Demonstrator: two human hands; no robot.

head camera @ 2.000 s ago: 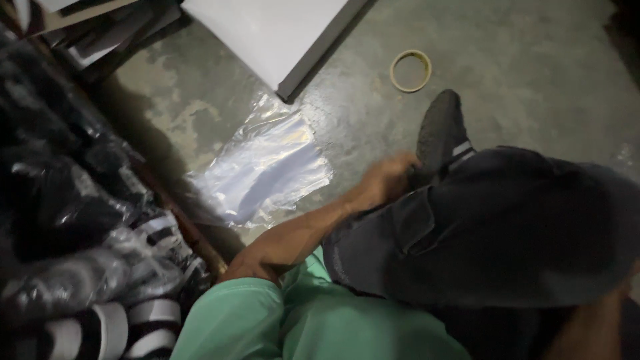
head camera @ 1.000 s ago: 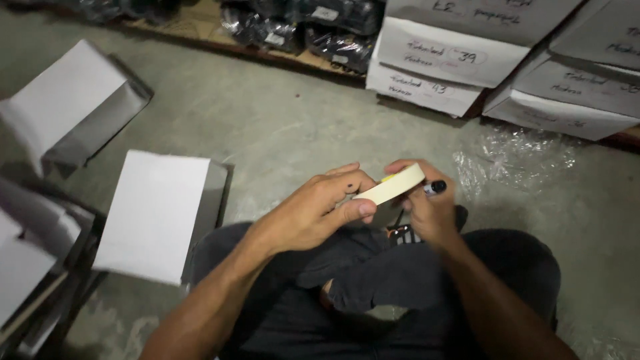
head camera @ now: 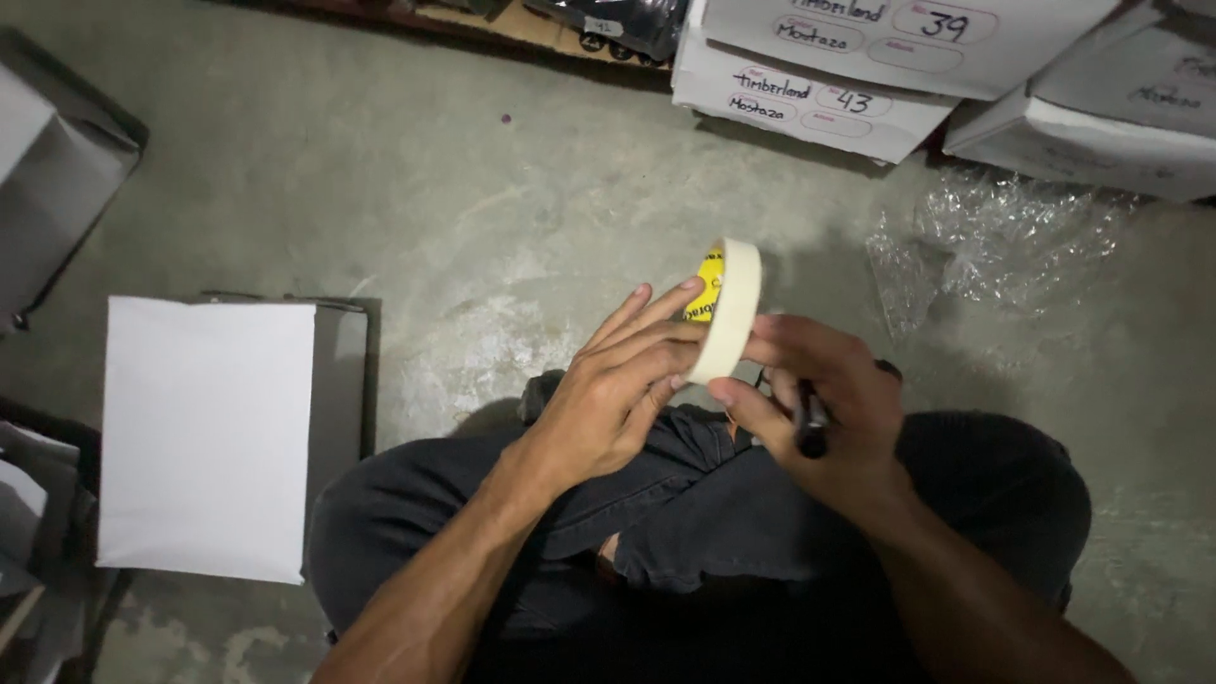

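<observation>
A roll of cream masking tape (head camera: 730,309) with a yellow printed core stands on edge between my two hands, above my crossed legs. My left hand (head camera: 617,389) holds it from the left, with some fingers at the ring's opening and the thumb at its lower edge. On the right side, the thumb and fingers of my right hand (head camera: 826,408) touch the tape's outer face. A black marker (head camera: 810,423) is tucked in the palm and fingers of that same hand. Part of the roll's inner side is hidden by the left fingers.
A white cardboard box (head camera: 204,437) rests on the concrete floor at left, an open box (head camera: 57,180) beyond it. White boxes with handwriting (head camera: 817,100) are stacked at upper right, near crumpled clear plastic (head camera: 1012,242). Plastic-wrapped goods (head camera: 617,24) lie on a low wooden shelf.
The tape roll, on the floor two seconds ago, is in my hands. Since one second ago it has turned more upright. The view has swung widely since the first frame.
</observation>
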